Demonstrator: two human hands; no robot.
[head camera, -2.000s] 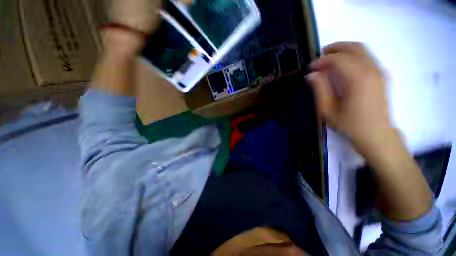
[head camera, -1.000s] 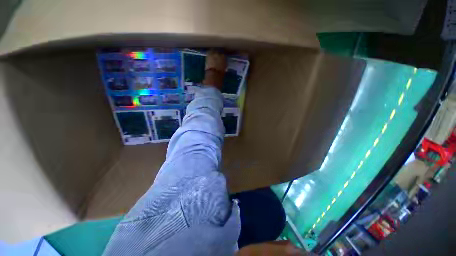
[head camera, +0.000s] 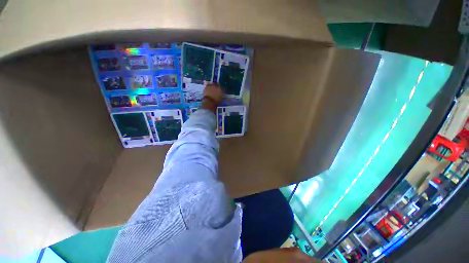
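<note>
A white-framed calculator housing (head camera: 199, 62) with green boards lies slightly tilted inside the carton, near its upper right, over a shiny printed sheet (head camera: 138, 81). My left hand (head camera: 213, 93) reaches into the carton and is at the lower middle edge of this housing. The fingers are small and blurred, so whether they grip it cannot be told. Another white-framed unit (head camera: 150, 128) lies at the lower left of the sheet. Part of one more unit (head camera: 232, 121) shows right of my wrist, the rest hidden by my arm. My right hand is out of the picture.
The open brown carton's walls (head camera: 288, 113) surround the units, with its flaps folded outward. Green floor (head camera: 383, 118) with a yellow line lies at the right, beside a dark curved edge. Red objects (head camera: 448, 148) and shelves or goods show at the far right.
The view has moved from the bench to the carton. My left hand carried the housing into it, and over the last second slid from the housing's middle down to its lower edge. My right hand has left view.
</note>
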